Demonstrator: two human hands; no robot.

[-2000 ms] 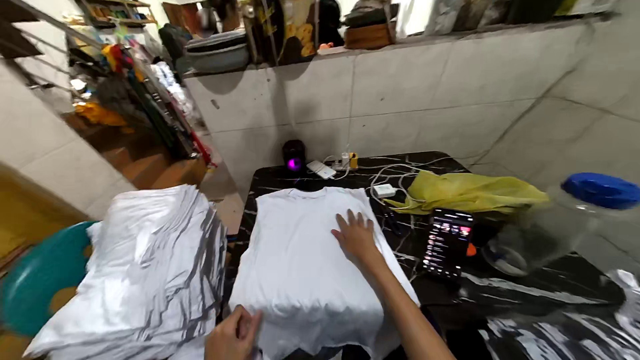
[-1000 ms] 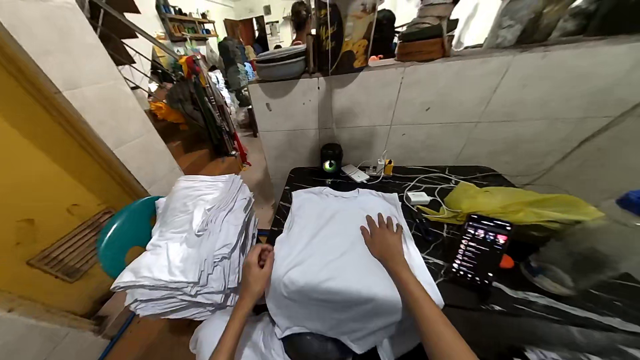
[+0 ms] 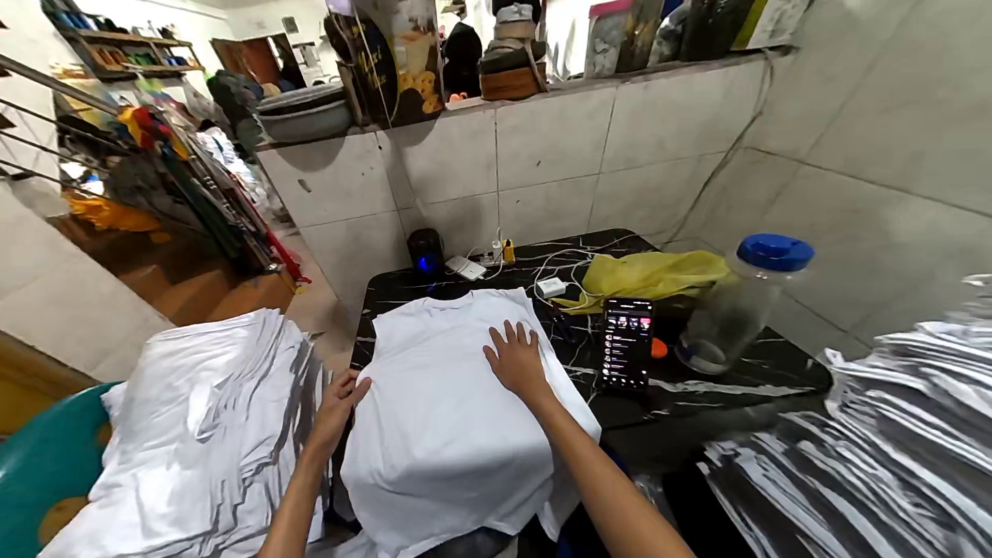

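Observation:
A white sleeveless-looking shirt (image 3: 457, 387) lies spread over the black marbled table (image 3: 697, 395), its neckline toward the wall and its lower part draping over the near edge. My right hand (image 3: 518, 360) rests flat on the shirt's upper right, fingers apart. At the shirt's left edge is my left hand (image 3: 341, 395), fingers bent with the thumb over the cloth; whether it pinches the fabric is unclear. A tall stack of white garments (image 3: 209, 411) stands to the left of my left hand.
Right of the shirt are a lit phone (image 3: 628, 341), a yellow plastic bag (image 3: 655, 275) and a clear jar with blue lid (image 3: 732, 310). A small speaker (image 3: 425, 252), charger (image 3: 552, 287) and cables lie behind. Another garment stack (image 3: 876, 434) is at right; a teal chair (image 3: 50, 480) at left.
My left hand has moved from the shirt's near left corner up along its left side. My right hand stays on the upper right of the shirt. The view has shifted.

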